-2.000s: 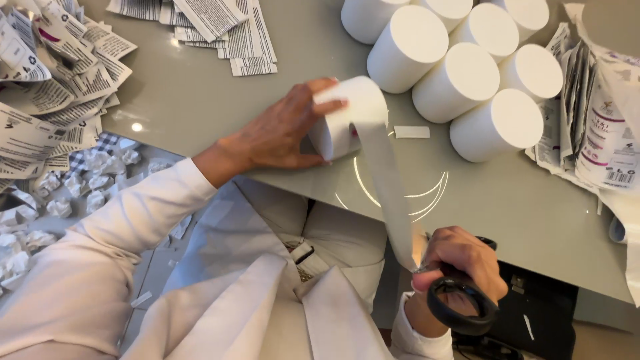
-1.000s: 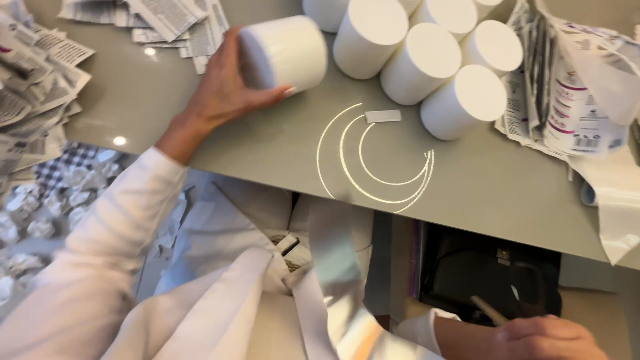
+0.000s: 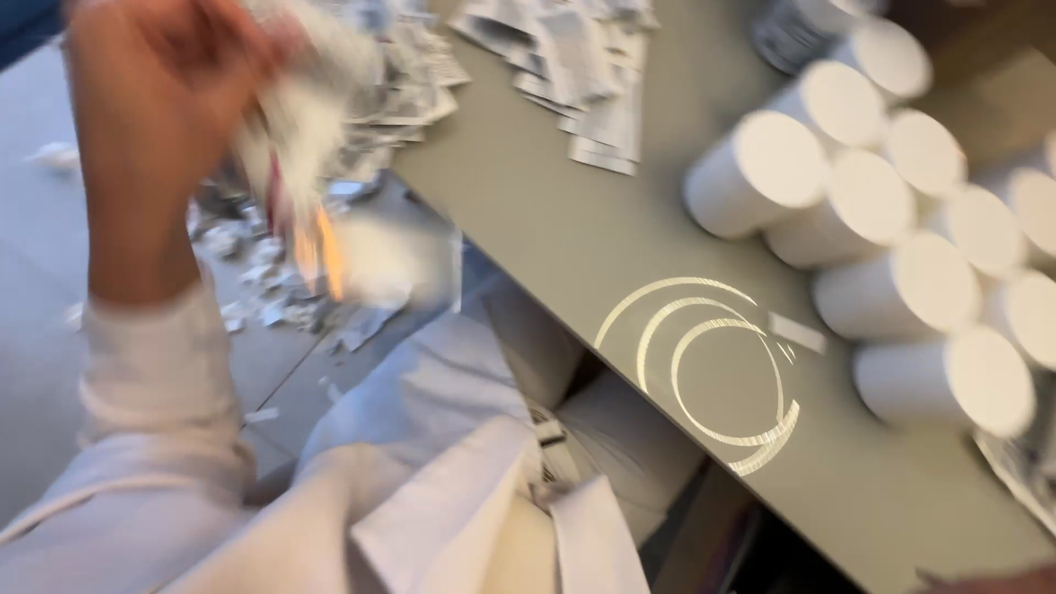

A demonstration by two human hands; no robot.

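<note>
My left hand (image 3: pixel 169 99), raised at the upper left and blurred, has its fingertips on a limp, whitish printed paper (image 3: pixel 301 124) with pink and orange streaks. A blurred pale sheet (image 3: pixel 396 260) lies just below; whether it is joined to that paper is unclear. Only a sliver of my right hand (image 3: pixel 1002 582) shows at the bottom right edge, beside a small blurred tip; its grip is hidden. White cylindrical containers (image 3: pixel 780 161) are grouped on the right of the grey table (image 3: pixel 528 223). A small white strip (image 3: pixel 796 332) lies near them.
Overlapping printed paper strips (image 3: pixel 590 74) lie at the table's back edge, beside a larger heap (image 3: pixel 412 74). Crumpled white paper scraps (image 3: pixel 264 272) are scattered below the table's left edge. A container with printing (image 3: pixel 792 37) stands at the top right. Ring-shaped light reflections cross the tabletop.
My left hand no longer holds the white container and is now at the printed paper. My right hand has almost left the view. The view has swung left and tilted.
</note>
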